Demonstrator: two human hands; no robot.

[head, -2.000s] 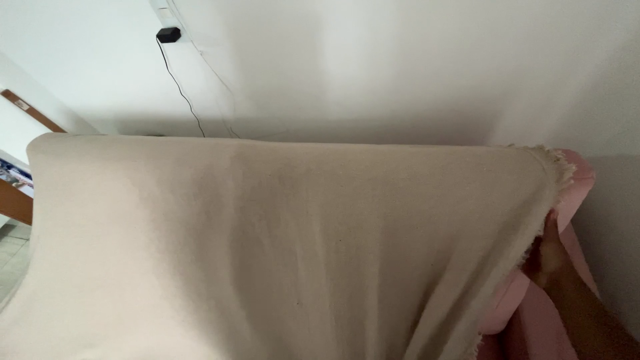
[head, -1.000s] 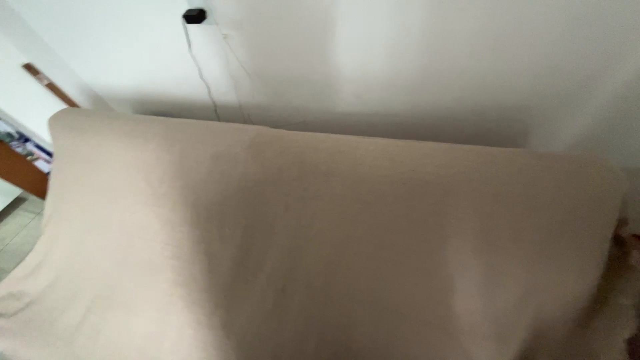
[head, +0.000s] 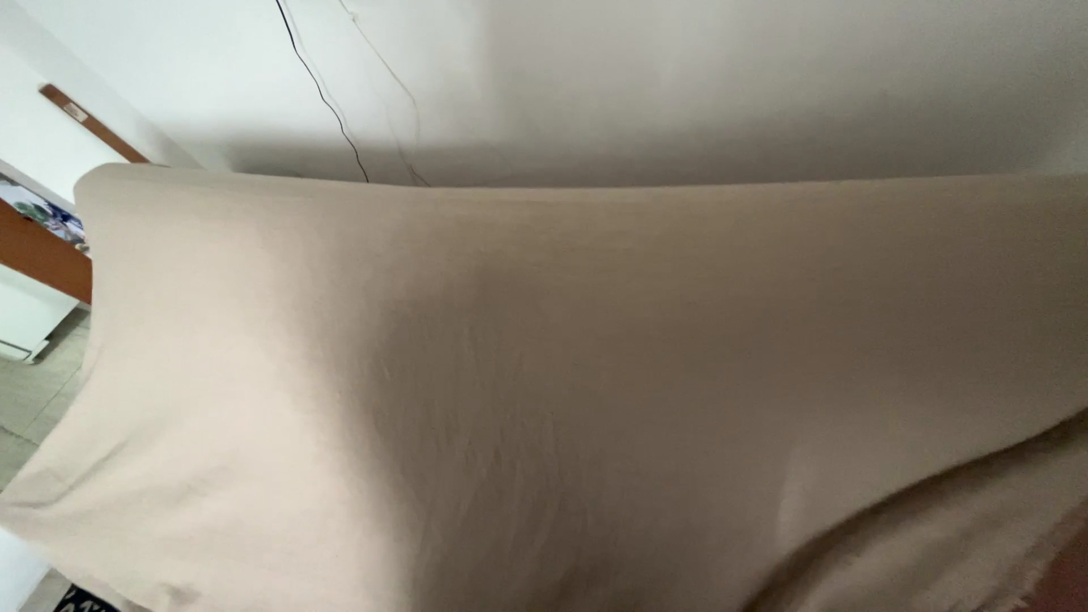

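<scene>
A beige fabric cover [head: 595,340] lies over a long piece of furniture with a raised back, likely a sofa. Its upper edge runs smooth across the view, and a deep fold [head: 918,518] crosses the lower right. Small wrinkles show in the middle and at the lower left. A reddish-pink surface [head: 1067,569] shows beside the cloth in the bottom right corner. Neither of my hands is in view, so what they hold or touch is hidden.
Behind stands a white wall [head: 680,85] with a thin black cable [head: 319,85] hanging down it. At the left are a brown wooden strip [head: 93,123], a white and brown piece of furniture [head: 42,255] and a tiled floor [head: 38,399]. Dark patterned material [head: 81,601] shows at the bottom left.
A hand at the cover's right edge two seconds ago is now out of view. The frayed corner and pink upholstery at upper right no longer show; a fold has appeared at lower right.
</scene>
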